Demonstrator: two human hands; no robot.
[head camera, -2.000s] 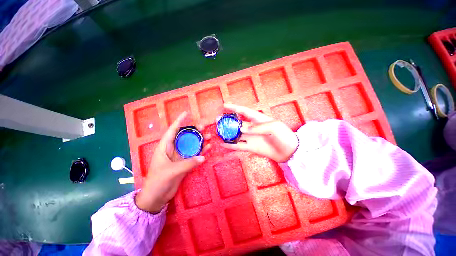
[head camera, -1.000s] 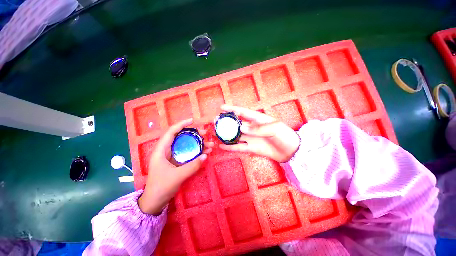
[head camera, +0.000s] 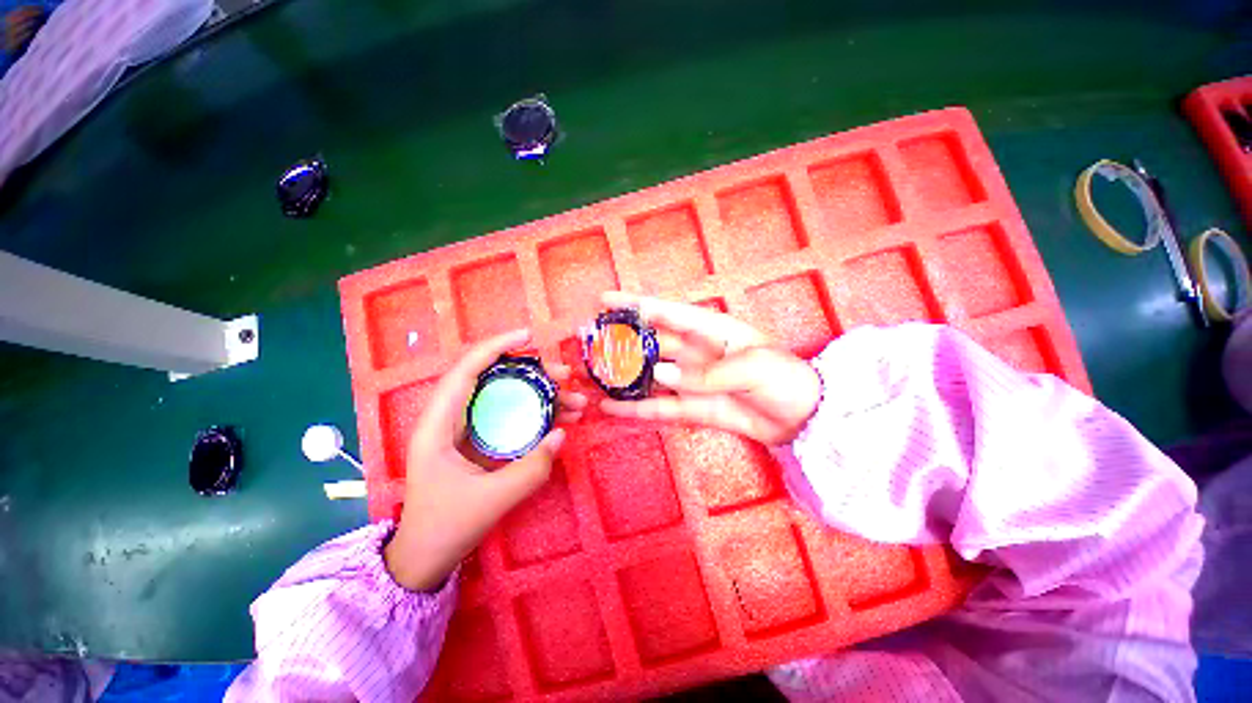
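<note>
My left hand (head camera: 467, 474) holds a round smartwatch (head camera: 509, 413) by its rim, its screen lit pale green-white. My right hand (head camera: 721, 374) holds a second smartwatch (head camera: 621, 356) at its edge, its screen orange with white streaks. The two watches are side by side, apart, above a red-orange foam tray (head camera: 691, 426). The tray's visible pockets hold no watches; some are hidden by my hands and sleeves.
Dark watches lie on the green bench behind the tray (head camera: 529, 128), (head camera: 302, 187) and at left (head camera: 214, 460). A white round item (head camera: 323, 442) and a pale metal post (head camera: 124, 323) are left. Tape rings (head camera: 1119, 208), a thin stick (head camera: 1171, 247) and another tray (head camera: 1216, 103) are right.
The left watch's screen went from blue to pale green-white, the right one's from blue through white to orange. The two loose watches at the back have shifted left. My hands have barely moved.
</note>
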